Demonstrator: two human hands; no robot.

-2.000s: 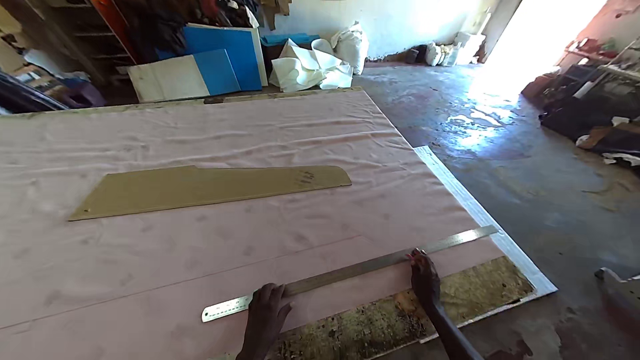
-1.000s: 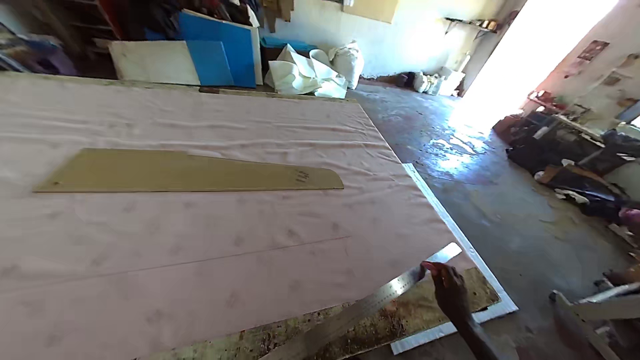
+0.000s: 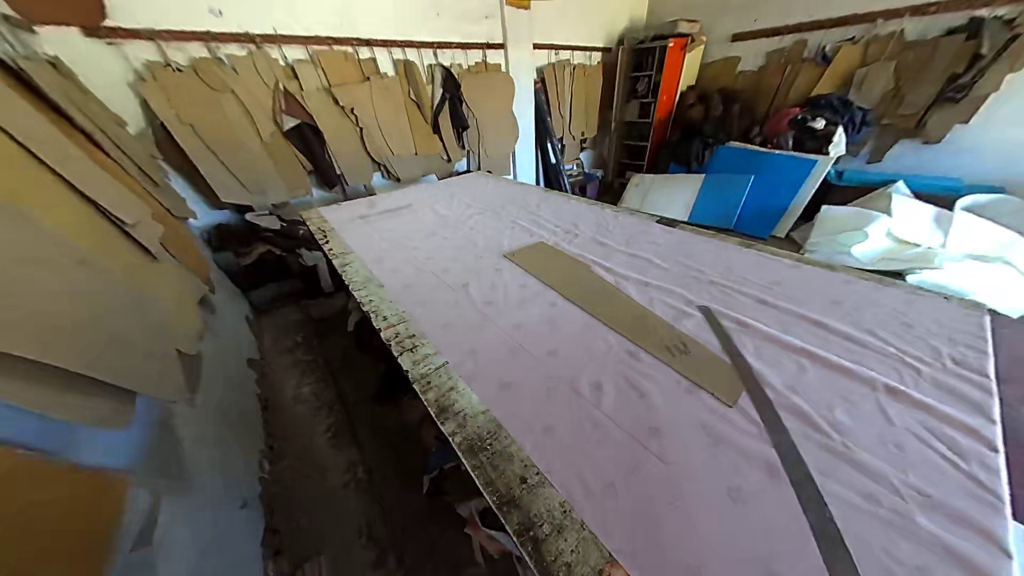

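Note:
Pink fabric (image 3: 512,352) covers most of a long worktable, with some wrinkles and a thin line drawn along it. On the fabric lies a cardboard pattern piece (image 3: 620,316), which bears a mark near its lower right end. A metal ruler (image 3: 780,440) reaches from beside that end to the bottom edge of the view, where its near end is cut off. Neither of my hands can be made out, so what they hold or touch is hidden.
The table's worn edge (image 3: 488,448) borders a narrow aisle (image 3: 312,448). Cardboard patterns (image 3: 384,112) hang along the wall, others (image 3: 88,200) close at left. Blue and white boards (image 3: 752,188), white crumpled material (image 3: 952,236) and an orange-sided shelf (image 3: 668,100) stand beyond the table.
The view has swung far left. The ruler, earlier at the table's near edge under my hands, now lies across the fabric beside the pattern piece. My hands have left the view.

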